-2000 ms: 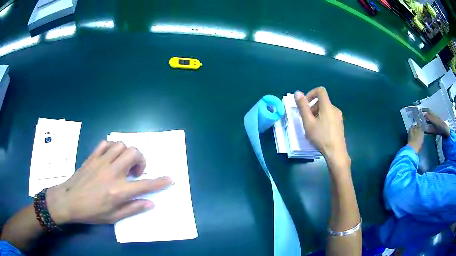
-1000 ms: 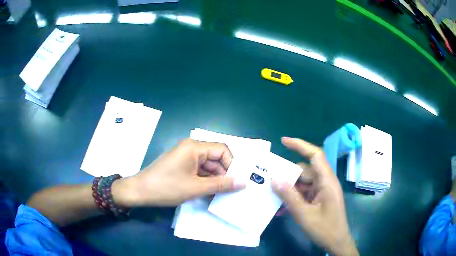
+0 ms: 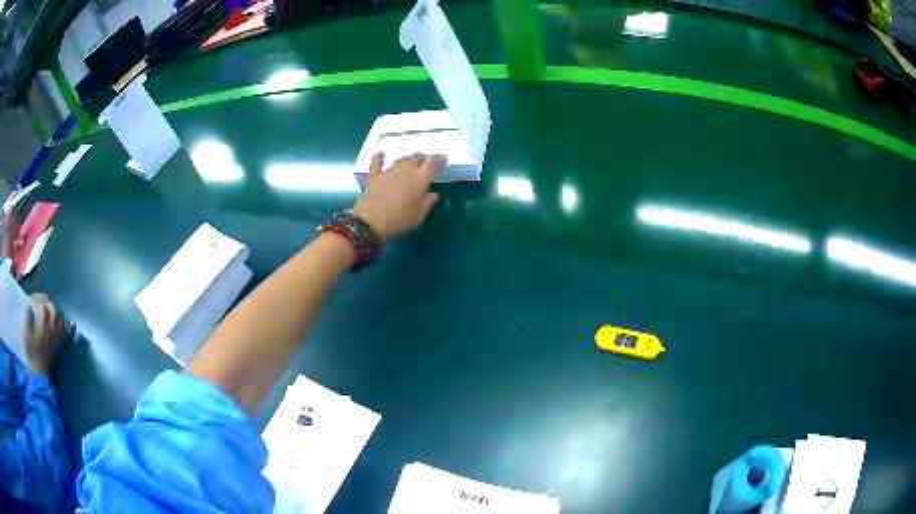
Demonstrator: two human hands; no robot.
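Observation:
My left hand (image 3: 399, 191) is stretched out to the white box (image 3: 470, 173) at the far side. Its fingers are spread over the box's front edge, with the fingertips over the tray, and no card shows in it. The box's lid (image 3: 449, 72) stands upright. White cards with a dark square logo (image 3: 318, 442) lie at the lower left. A white card sleeve (image 3: 472, 496) with a small black heading is cut off by the bottom edge. My right hand is not in view.
A white pile (image 3: 196, 286) lies left of my forearm. A yellow device (image 3: 629, 342) lies at right centre. A blue label roll (image 3: 751, 480) touches a card stack (image 3: 826, 476) at lower right. Another person's hand (image 3: 45, 336) is at the left edge.
The view has swung left and forward. My left hand has let go of the logo card and reached out to the box. My right hand has left the picture.

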